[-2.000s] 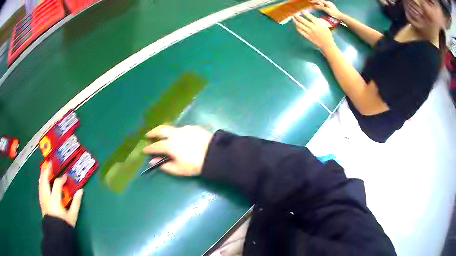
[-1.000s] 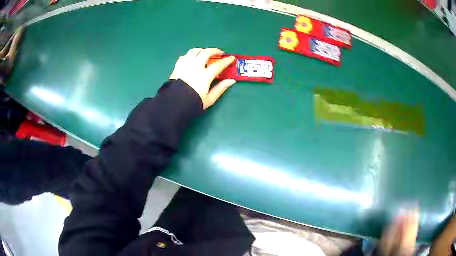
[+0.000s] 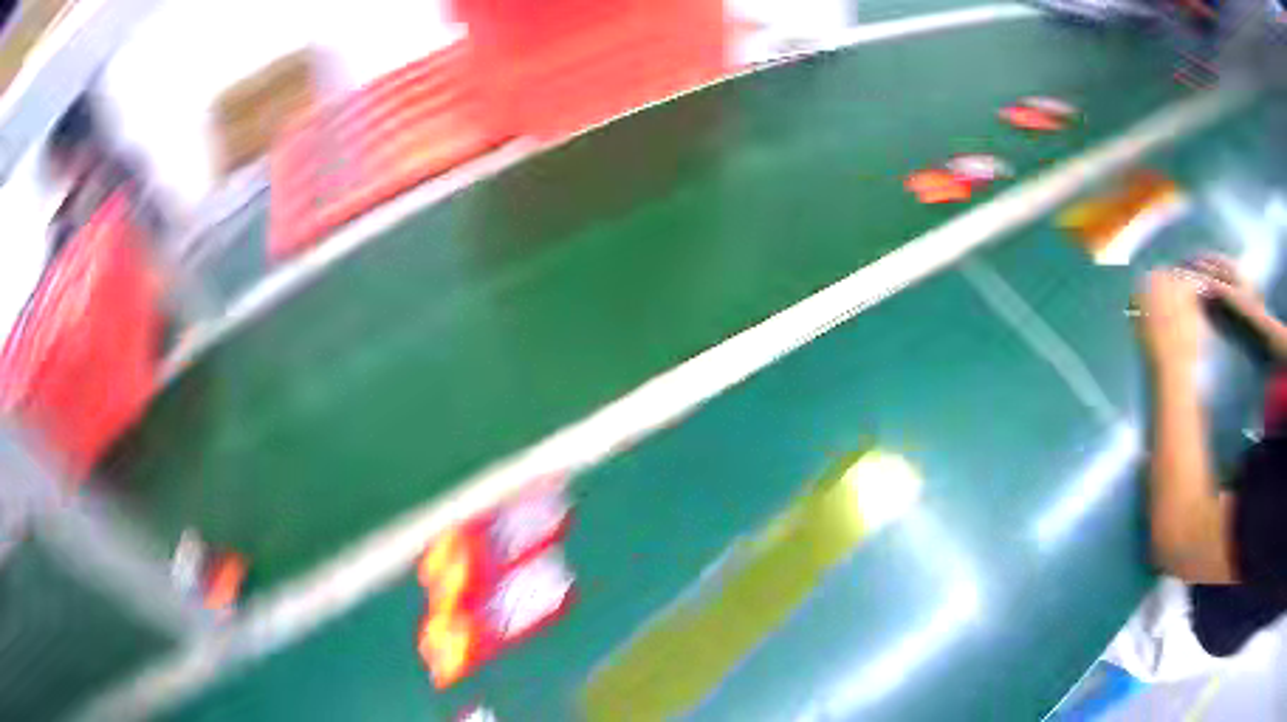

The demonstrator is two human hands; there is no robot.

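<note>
Two red phone units (image 3: 487,590) lie side by side on the green table, near the pale rail, blurred. Their orange ends point left and their white parts right. A small piece of something white and red shows at the bottom edge below them, cut off. The yellow-green adhesive sheet (image 3: 727,600) lies to their right, with a bright glare spot at its upper end. Neither of my hands is in the picture.
The pale rail (image 3: 734,370) crosses the table diagonally. Beyond it lie more red units (image 3: 960,179) and red crates (image 3: 593,64). At right, a neighbouring worker's arms (image 3: 1183,423) are near an amber sheet (image 3: 1125,212). A blurred small unit (image 3: 222,578) lies at lower left.
The view has swung up and round, towards the crates and the neighbouring worker. My left hand, which was on a red unit, has left the picture, and so has the blurred hand at lower right.
</note>
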